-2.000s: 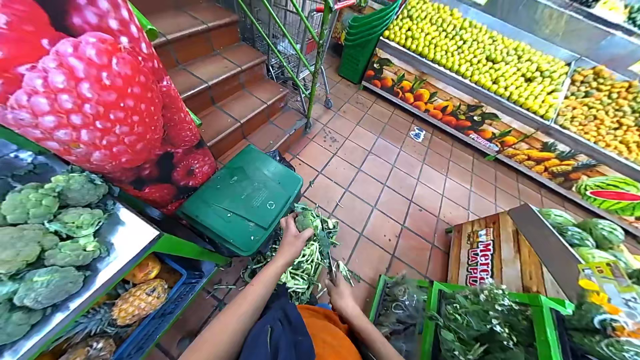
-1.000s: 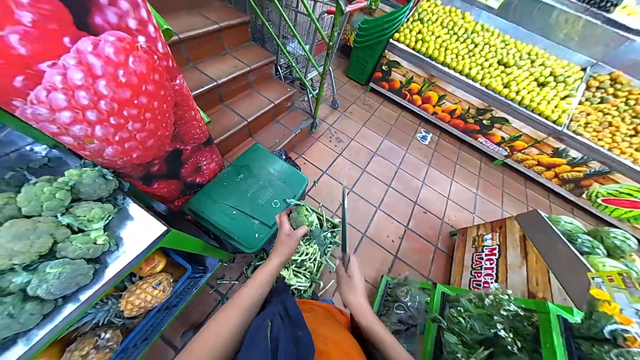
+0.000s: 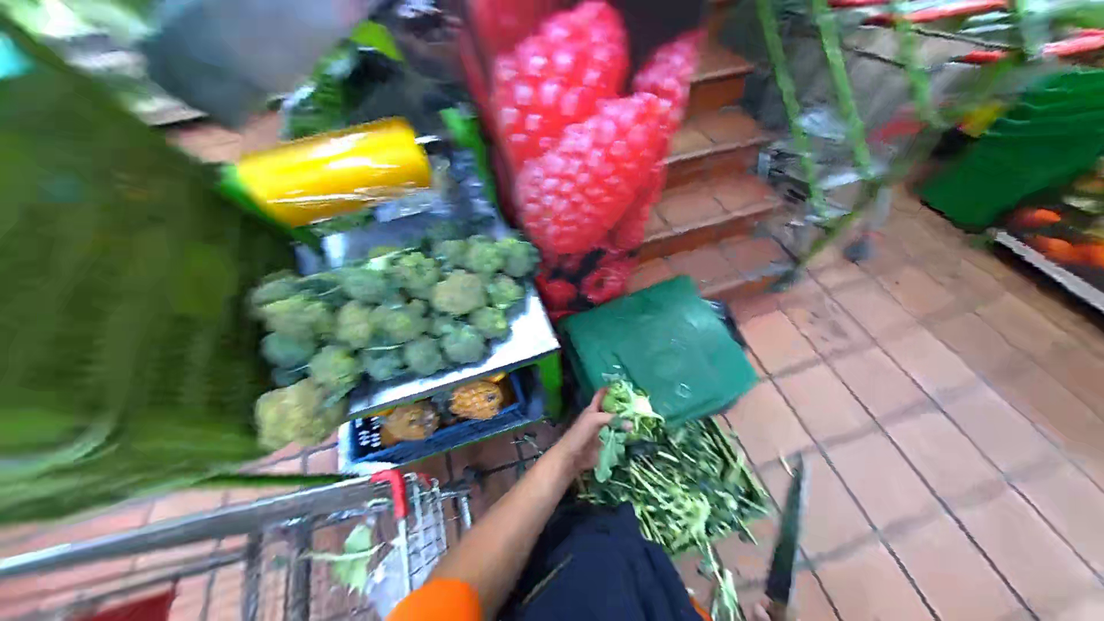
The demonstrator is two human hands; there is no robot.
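Note:
My left hand (image 3: 588, 434) holds a piece of broccoli with leaves and cut stem (image 3: 631, 409), just over the near edge of a green plastic crate or bin (image 3: 664, 345). Below it lies a heap of green stems and leaf trimmings (image 3: 686, 487). At the bottom edge, my right hand (image 3: 759, 611) shows only in small part, at the handle of a long-bladed knife (image 3: 787, 535). The blade points up and away, to the right of the heap. Many broccoli heads (image 3: 405, 306) are piled on a metal shelf at the left.
A blue crate with pineapples (image 3: 448, 435) sits under the shelf. Shopping cart rails (image 3: 285, 509) cross the lower left. Tiled steps (image 3: 716, 172) rise behind the crate, beside a raspberry-print panel (image 3: 586, 129). Green baskets (image 3: 1018, 147) stand at the upper right.
The view has swung far to the left, bringing the broccoli shelf and a cart into sight. My left hand still holds broccoli; the knife is now lower, further from the left hand.

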